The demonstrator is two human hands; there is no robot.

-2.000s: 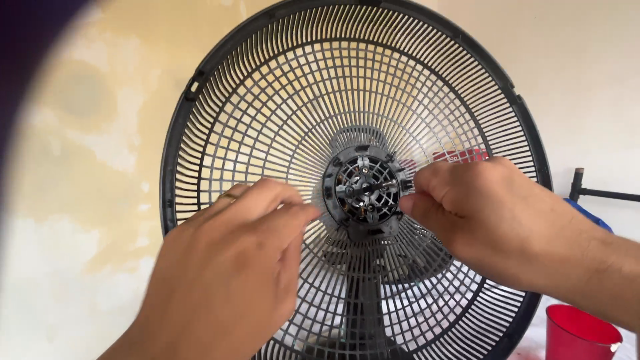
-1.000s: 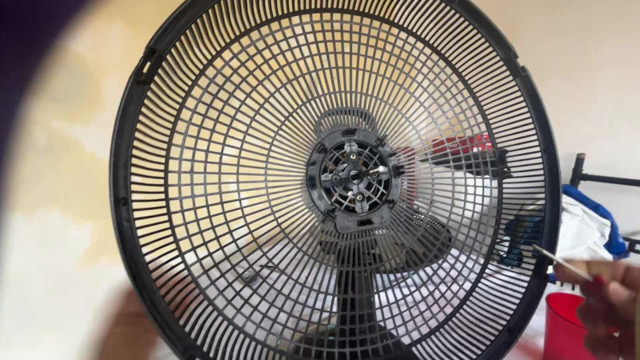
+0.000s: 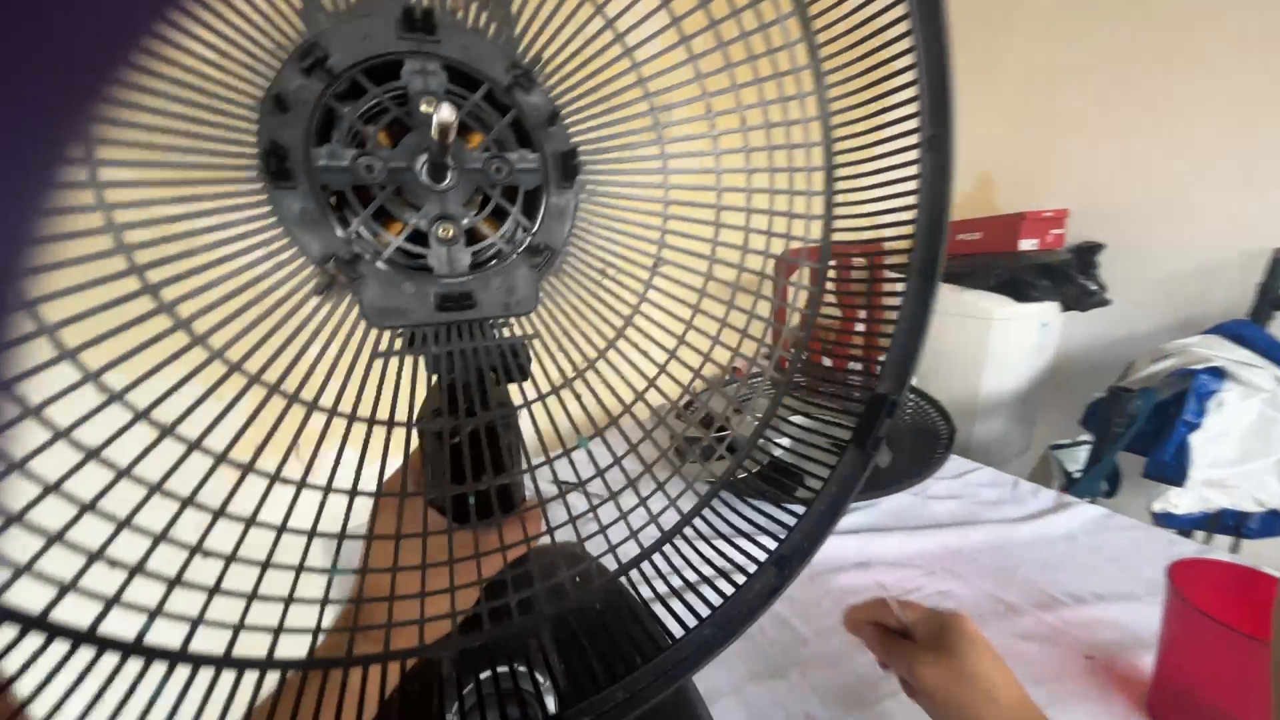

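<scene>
A black rear fan grille (image 3: 740, 170) fills the left and middle of the view, fixed round the motor housing (image 3: 440, 170), whose metal shaft (image 3: 443, 125) points toward me. Behind the grille, my left hand (image 3: 430, 560) grips the fan's black neck (image 3: 470, 450), seen through the bars. The dark stand base (image 3: 560, 620) lies below it. My right hand (image 3: 915, 640) is over the white cloth at the lower right, its fingers curled. Blur hides whether it holds something thin.
Another black grille (image 3: 915, 440) lies on the cloth-covered table (image 3: 960, 540). A red cup (image 3: 1215, 640) stands at the right edge. Behind are a red chair (image 3: 850, 310), a white cabinet (image 3: 1000, 370) bearing a red box (image 3: 1010, 232), and a blue and white bag (image 3: 1200, 420).
My left hand has moved behind the grille onto the neck. One second ago my right hand held a thin metal tool at the right edge. The view has come closer and shifted.
</scene>
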